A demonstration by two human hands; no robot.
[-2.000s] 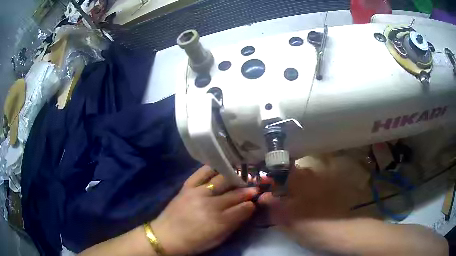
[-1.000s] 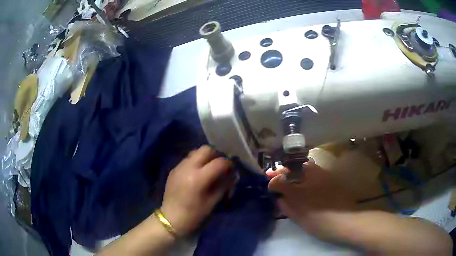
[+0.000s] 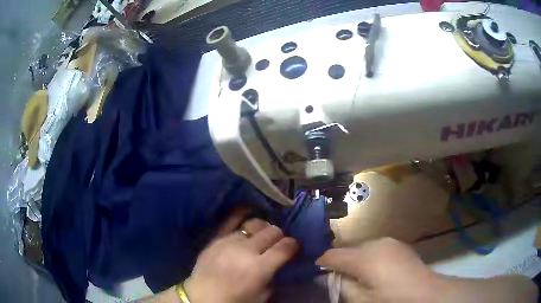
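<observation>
The navy cloth garment lies left of the sewing machine and runs under its needle area, where a folded part is lit by the lamp. My left hand, with a ring and gold bracelet, pinches the cloth left of and in front of the needle. My right hand holds the near edge of the cloth in front of the needle, thumb and finger together. A pale strip shows under my right fingers. The needle tip is hidden.
White and tan scraps with clear plastic are heaped at the far left. A blue cord loop lies under the machine arm. A small round black-and-white disc sits beside the needle area. A red object shows behind the machine.
Both hands have moved from close beside the needle to nearer me. More navy cloth shows at the needle. The view has shifted slightly.
</observation>
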